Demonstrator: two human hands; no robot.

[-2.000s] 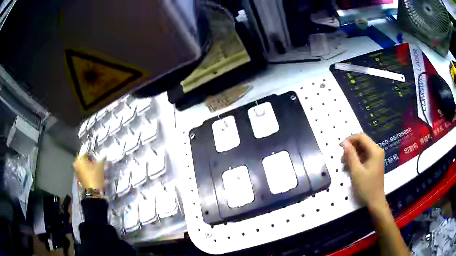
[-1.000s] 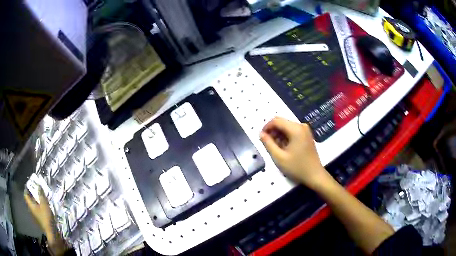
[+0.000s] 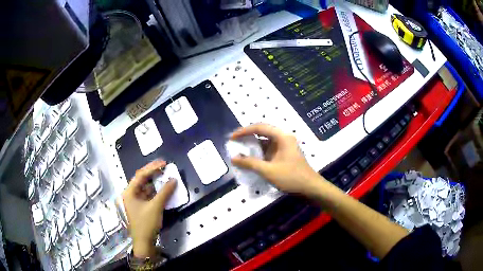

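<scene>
The black fixture plate (image 3: 182, 132) lies in front of me with white rounded shapes in its four pockets. My left hand (image 3: 148, 193) is at its lower left pocket, with thumb and fingers on the edges of a white rounded part (image 3: 173, 185); whether the part sits in the pocket or just above it is unclear. My right hand (image 3: 278, 159) is at the fixture's right edge, thumb and fingers pinching a blurred white piece (image 3: 244, 152). The clear tray (image 3: 114, 235) with rows of shiny white parts is at the left.
The grey laser head (image 3: 45, 37) hangs at upper left. A black and red mouse pad (image 3: 296, 69) with a ruler (image 3: 291, 44) and mouse (image 3: 382, 51) is at right, beside a tape measure (image 3: 409, 32). A blue bin of white scraps (image 3: 429, 206) is lower right.
My left hand has moved right from the tray to the fixture with a white part. My right hand has moved left to the fixture's edge and now shows a white piece. The view has shifted rightward.
</scene>
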